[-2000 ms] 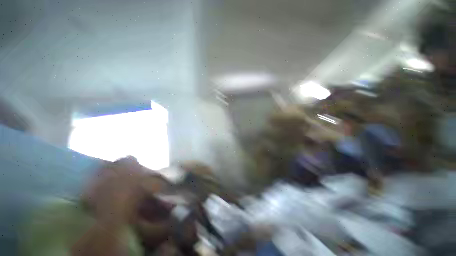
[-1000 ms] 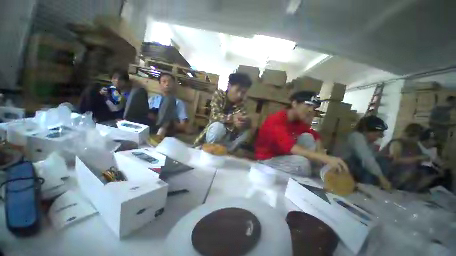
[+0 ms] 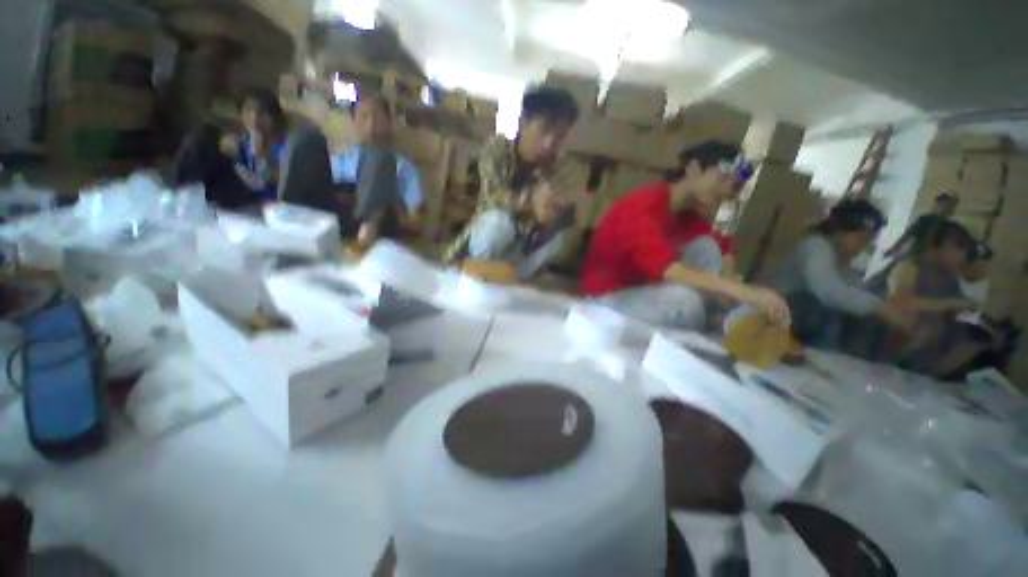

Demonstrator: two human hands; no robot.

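Observation:
A frosted white round drum stands upright on the white table, low in the centre of the view, with a dark brown disc in its top. Its lower part is cut off by the picture's edge. A loose dark brown disc lies just right of it, partly hidden by the drum. Another dark disc lies further right at the bottom edge. Neither of my hands can be made out in the picture. The view is slightly blurred.
An open white box and a blue pouch lie left on the table. A white box part and clear plastic bags lie right. Several people sit across the table; a person in red touches a tan disc.
After the blurred swing two seconds ago, the view has tilted lower since one second ago. The drum's side and another dark disc now show. The red-clad person's head is turned more to the right.

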